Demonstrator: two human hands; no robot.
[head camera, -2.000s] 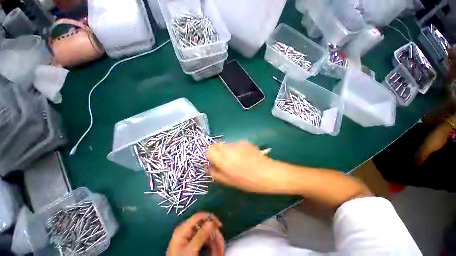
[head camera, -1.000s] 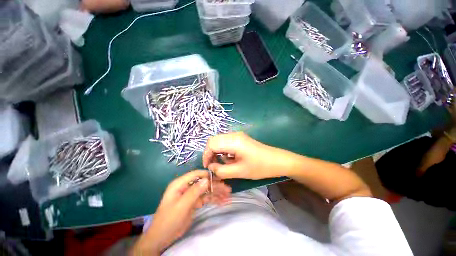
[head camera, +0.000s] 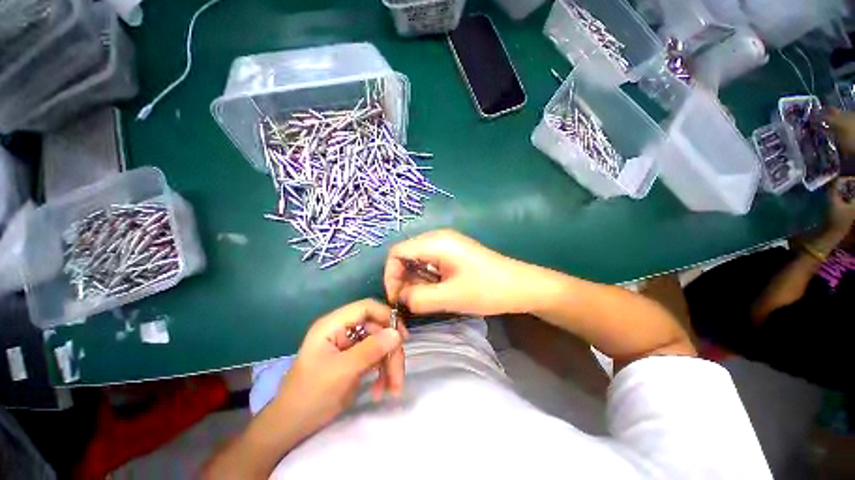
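Observation:
A loose pile of slim silver metal pins (head camera: 347, 187) spills from a clear tub (head camera: 309, 70) tipped on its side on the green bench. My left hand (head camera: 352, 352) is below the pile near the bench edge, holding a few metal pins in its curled fingers. One pin (head camera: 395, 323) stands upright between the fingertips of both hands. My right hand (head camera: 450, 274) is beside it, with several metal pins (head camera: 420, 269) lying in its curled fingers. The hands meet at the fingertips. A clear left tub (head camera: 183, 239) holds many pins.
A smartphone (head camera: 487, 67) lies above the pile. Clear boxes of pins (head camera: 647, 141) and an empty-looking tilted box (head camera: 712, 164) are at right. Stacked greyish boxes (head camera: 66, 66) and a white cable (head camera: 186, 66) are at upper left. Another person's arm (head camera: 792, 291) is at far right.
My right hand has come from the pile's right edge down to my left hand, and the fingertips stay together. The camera view has shifted, so the bench things appear higher.

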